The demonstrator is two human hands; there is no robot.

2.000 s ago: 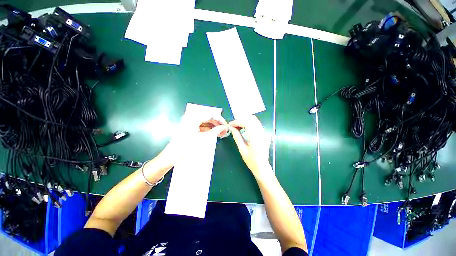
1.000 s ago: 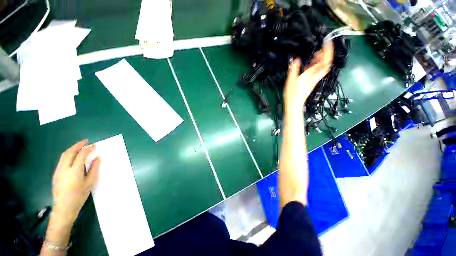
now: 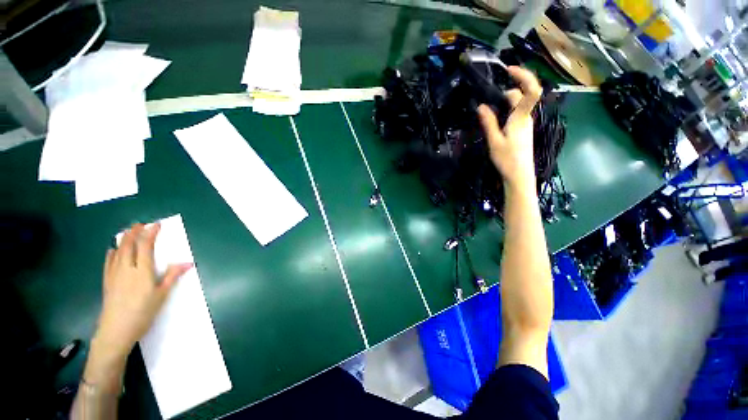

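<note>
My right hand point(image 3: 515, 135) is at the right cable pile point(image 3: 459, 156). Its thumb and fingers close around a black connector module point(image 3: 485, 75) at the top of the heap; the grip is partly blurred. My left hand point(image 3: 135, 275) lies over the upper left part of a long white label sheet point(image 3: 187, 328), palm down with fingers spread. I see nothing held in it, though the area under the fingers is hidden.
A second white sheet point(image 3: 242, 179) lies angled on the green bench. White sheet stacks point(image 3: 102, 123) point(image 3: 275, 57) lie at the far side. A black cable bundle point(image 3: 644, 111) is further right. Blue bins point(image 3: 459, 344) stand below the edge. A cable end point(image 3: 66, 351) shows at lower left.
The view has swung right since the first frame. My hands have parted; my right hand has reached into the right cable pile and closed around a module. My left hand stays at the sheet.
</note>
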